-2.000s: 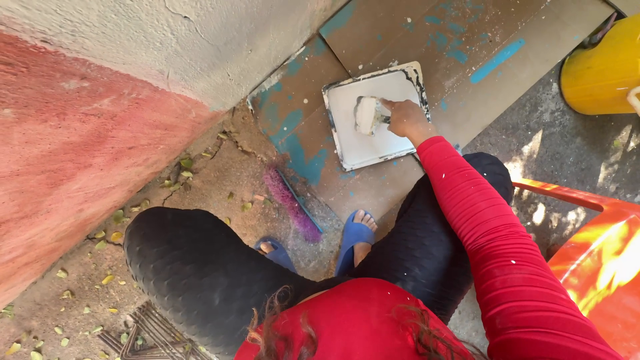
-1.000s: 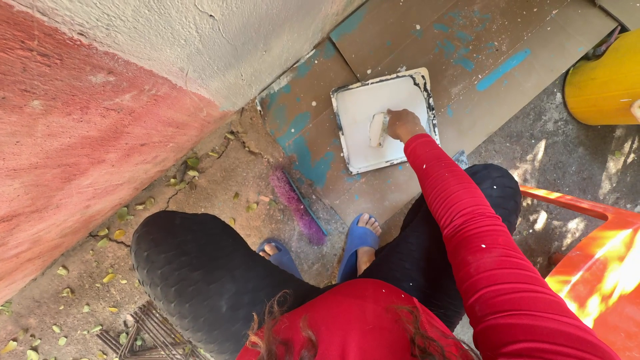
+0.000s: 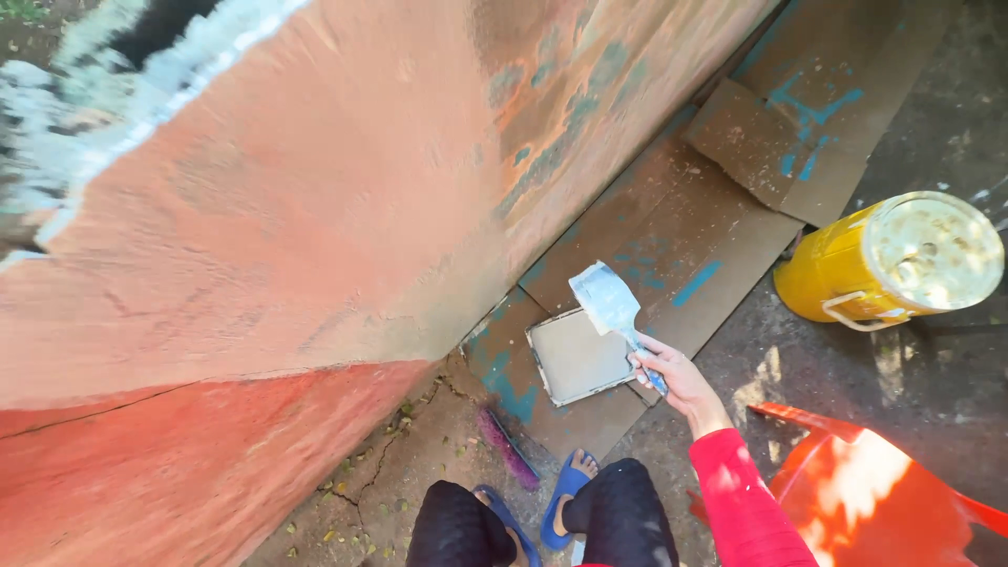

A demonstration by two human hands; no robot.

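My right hand [image 3: 669, 374] is closed around the handle of a paintbrush [image 3: 606, 299] whose wide head is coated in white paint. The brush is raised over a square tray of white paint [image 3: 579, 358], its bristles pointing up and to the left. Dark, paint-smeared edges frame the tray, which rests on paint-spotted cardboard [image 3: 677, 236] along the foot of the wall. My left hand is out of the picture.
A peach and red wall [image 3: 315, 236] fills the left. A yellow lidded container [image 3: 827, 260] with a handle stands at right, above an orange plastic chair [image 3: 874, 496]. A purple-bristled broom head [image 3: 508, 449] lies near my sandalled feet.
My right hand has lifted the brush up from the paint tray, where it was in both earlier frames. The view has swung up, showing more of the wall and the yellow container.
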